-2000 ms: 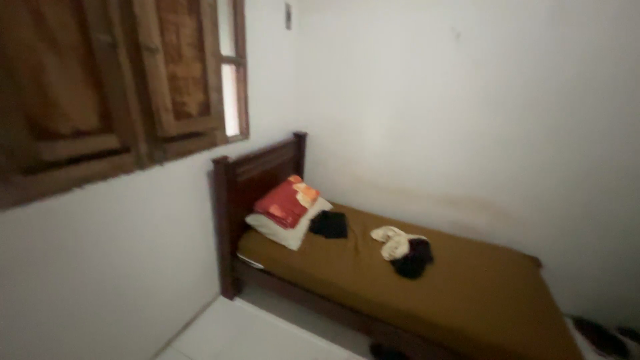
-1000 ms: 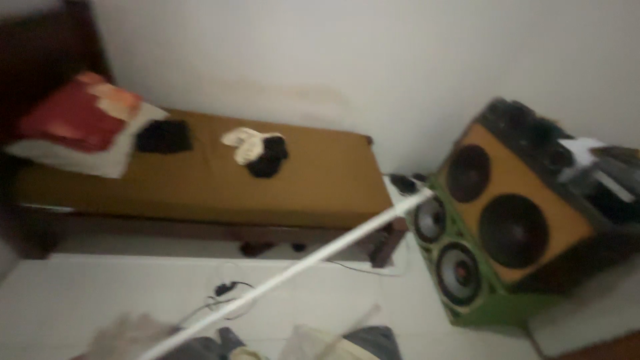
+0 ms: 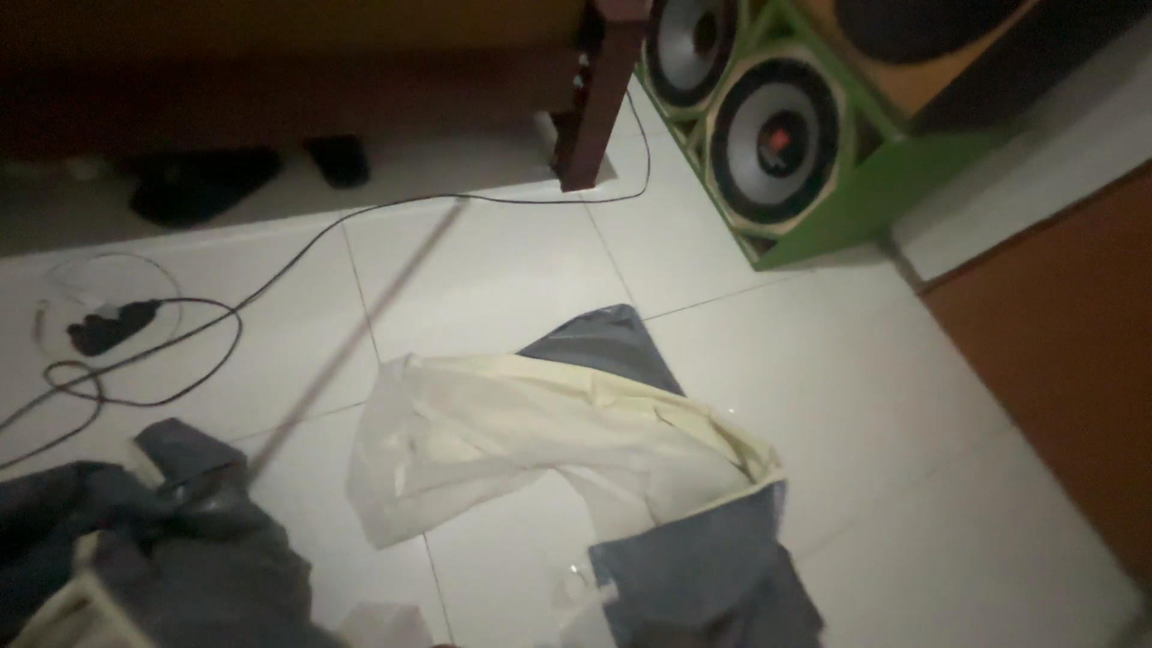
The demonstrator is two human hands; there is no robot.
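Note:
Neither of my hands can be made out. A crumpled grey and pale yellow plastic wrapping (image 3: 576,432), partly see-through, lies on the white tiled floor near the middle of the view. Its dark grey part (image 3: 702,567) reaches the bottom edge. More crumpled dark grey plastic sheeting (image 3: 207,531) fills the lower left. A thin dark line, a stick or a shadow, slants across the tiles between it and the bed; which one cannot be told.
A dark wooden bed leg (image 3: 594,108) stands at the top centre, with dark objects under the bed. A thin black cable (image 3: 315,238) runs over the floor to a black power strip or adapter (image 3: 112,328). A green speaker cabinet (image 3: 900,198) stands upper right, near a brown panel (image 3: 1062,360).
The view has swung right and down from the bed to the floor. The long white pole, with a blurred hand near its lower end one second ago, is out of view.

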